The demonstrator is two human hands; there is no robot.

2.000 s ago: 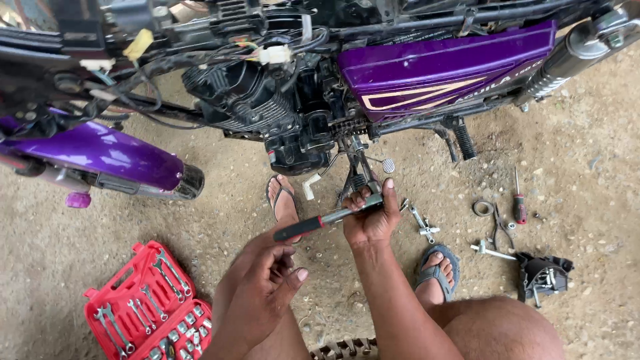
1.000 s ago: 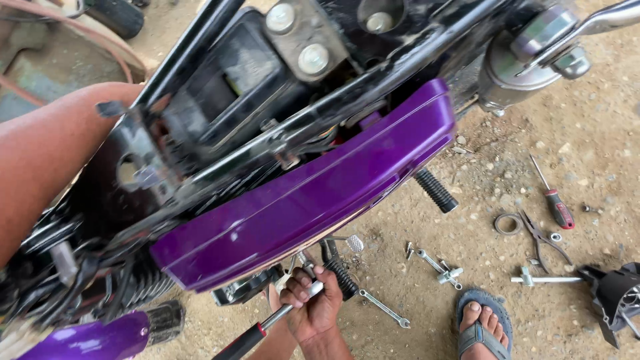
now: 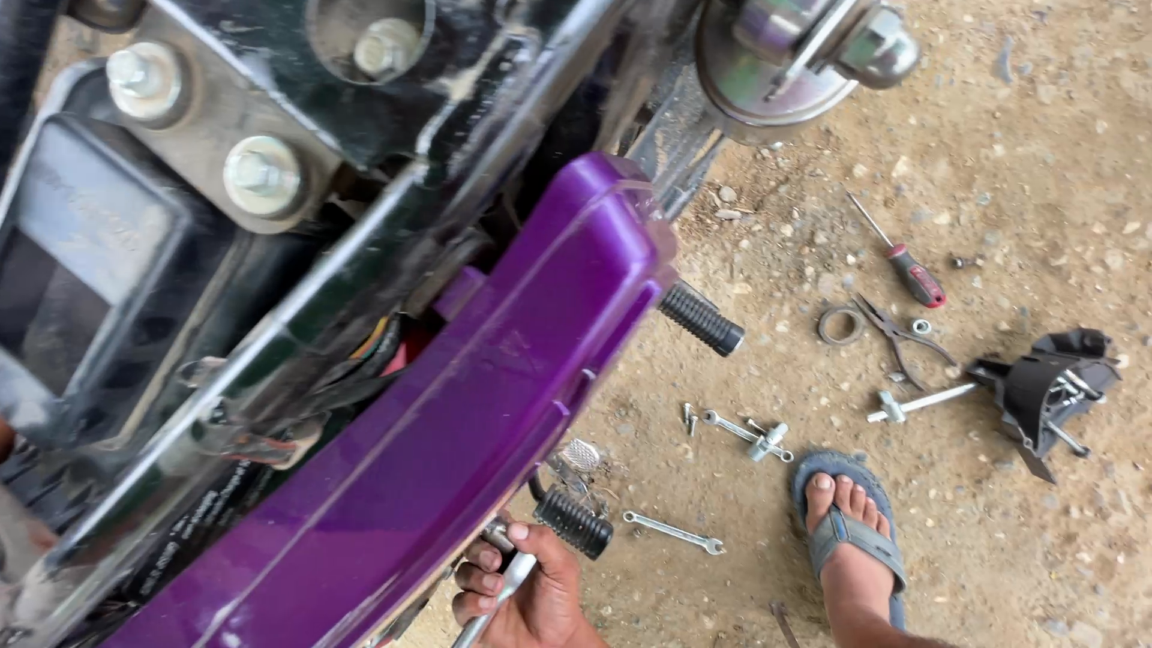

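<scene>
My right hand [image 3: 549, 585] is at the bottom centre, its fingers closed around the head end of a ratchet wrench [image 3: 511, 580]. The wrench's shaft runs down out of the frame. This hand is just below the lower edge of the motorcycle's purple side panel [image 3: 468, 378], beside a ribbed rubber foot peg [image 3: 573, 522]. What the wrench head meets is hidden by the fingers and the panel. My left hand cannot be made out. Bolted frame plates, with a large flanged bolt [image 3: 261, 175], fill the upper left.
On the dirt ground lie a combination wrench [image 3: 673, 532], another wrench [image 3: 723, 423], pliers [image 3: 891, 333], a screwdriver [image 3: 916, 274], a tape-like ring [image 3: 840, 325] and a black plastic part [image 3: 1048, 396] with rods. A sandaled foot [image 3: 850, 531] stands at lower right. A second peg [image 3: 702, 318] sticks out.
The view has moved closer over the motorcycle's frame and side panel. My left hand, seen open near the wrench handle two seconds ago, is gone from sight. My right hand still holds the ratchet wrench.
</scene>
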